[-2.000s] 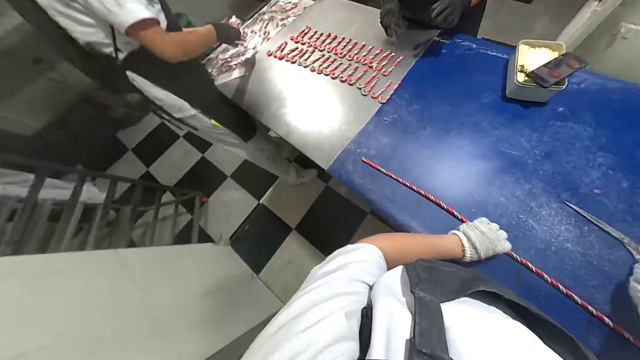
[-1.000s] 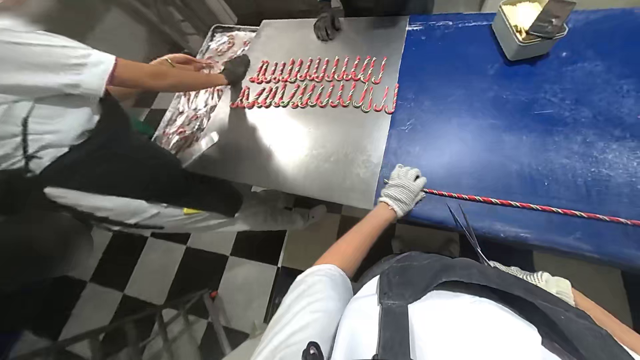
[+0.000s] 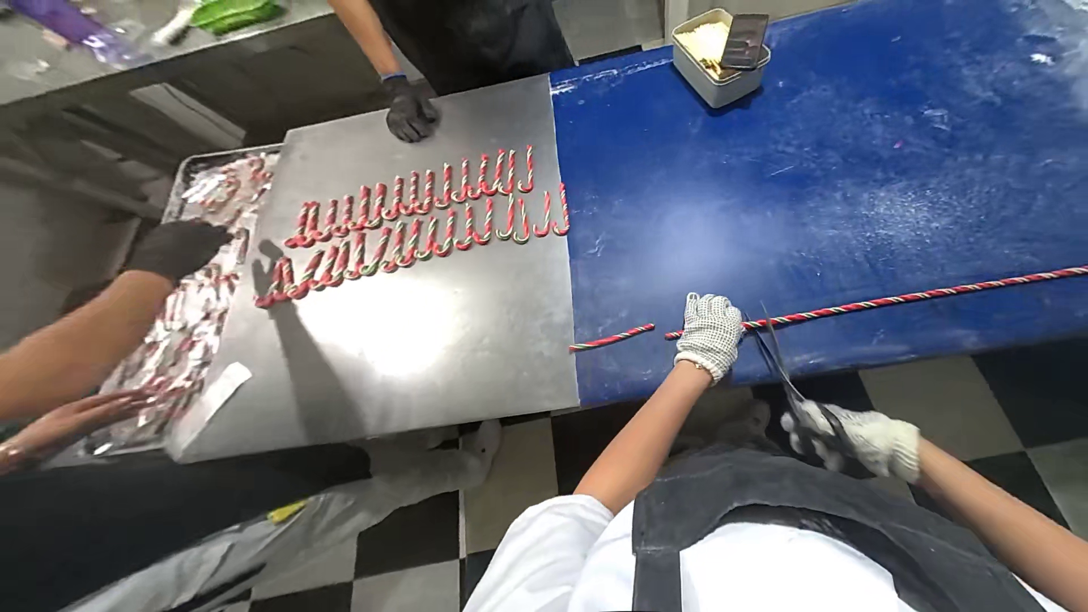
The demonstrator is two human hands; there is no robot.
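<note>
My left hand [image 3: 711, 334], in a white knitted glove, grips a long red, green and white striped candy rope [image 3: 901, 298] near its left end, on the blue table surface. My right hand [image 3: 850, 436], gloved too, holds a pair of scissors [image 3: 784, 371]; the parted blades reach across the rope just right of my left hand. A short cut candy stick [image 3: 612, 338] lies to the left, apart from the rope, its left tip at the seam with the metal top. Two rows of hooked candy canes [image 3: 412, 245] lie on the metal top.
A co-worker's dark-gloved hand [image 3: 174, 246] is over a tray of wrapped candy [image 3: 191, 331] at left. Another person's dark-gloved hand [image 3: 411, 115] rests at the metal table's far edge. A container [image 3: 718, 87] with yellowish pieces and a dark flat object stands at the blue surface's far edge.
A short stick now lies separate at the rope's left. My right hand has brought the scissors up to the rope. The view has swung.
</note>
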